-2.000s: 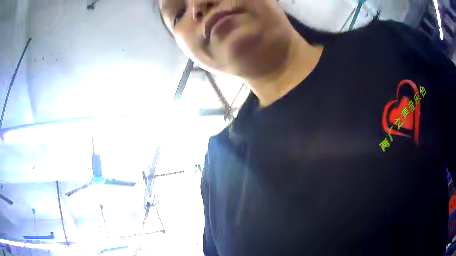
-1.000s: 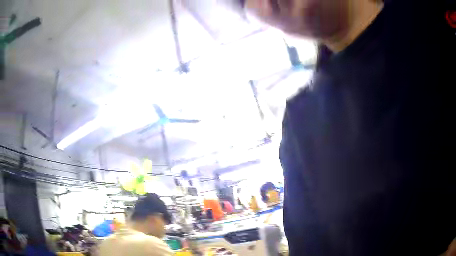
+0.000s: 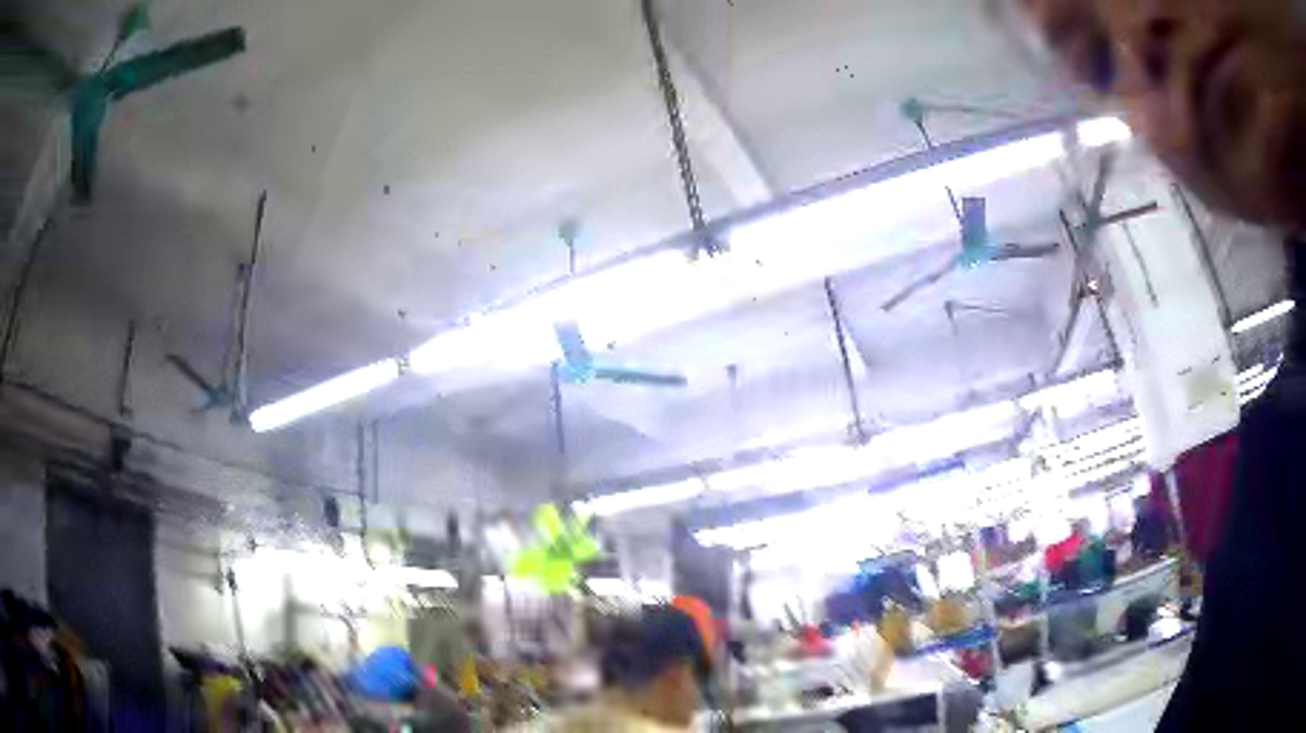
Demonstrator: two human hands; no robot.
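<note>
Neither of my hands is in view. Nearest to the camera is a person in dark clothing (image 3: pixel 1243 573), cut off by the right edge, with part of the head at the top right corner. No work piece or machine can be made out up close. The picture is tilted and blurred.
Another person with dark hair and a pale top (image 3: pixel 652 666) is low in the middle. Behind are blurred work tables (image 3: pixel 1110 687) with coloured goods, a bright yellow-green shape (image 3: pixel 554 549), a white pillar (image 3: pixel 1177 322), long tube lights (image 3: pixel 573 301) and several ceiling fans (image 3: pixel 576 361).
The view has swung away from the near person, who now fills only the right edge. More ceiling, lights and workshop show. The seated-height person in the pale top has shifted right in the picture.
</note>
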